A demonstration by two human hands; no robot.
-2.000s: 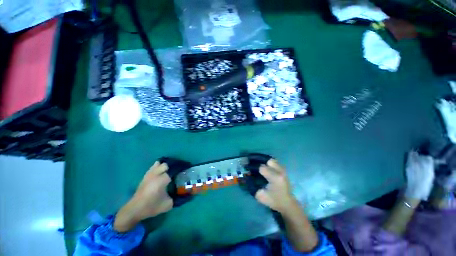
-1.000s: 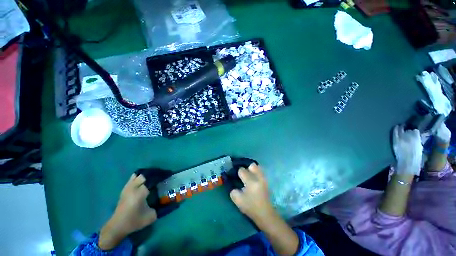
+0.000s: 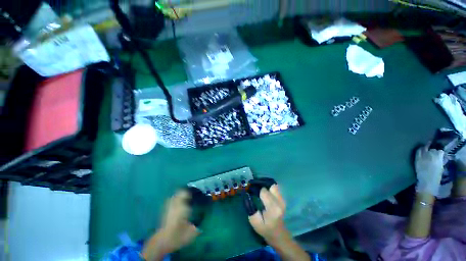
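Note:
The assembly fixture [image 3: 223,178], a short grey bar with an orange-red front edge and a row of small silver parts, is held above the mat. My left hand [image 3: 179,219] is blurred and grips the black piece at its left end. My right hand [image 3: 269,211] grips the black piece at its right end. The divided parts tray [image 3: 249,132] holds small dark-and-silver parts at left and white-silver pieces at right. The black electric screwdriver [image 3: 222,107] lies across it.
A round white dish [image 3: 139,139] and clear screw bag [image 3: 176,133] lie left of the tray. Crates [image 3: 53,109] stand left. Two rows of joined silver pieces [image 3: 360,120] lie right. A coworker's gloved hand [image 3: 428,171] is at far right.
The camera view has shifted, showing more crates and the back of the bench. My hands still hold the fixture's ends; my left hand is now blurred and the fixture's left end is partly covered.

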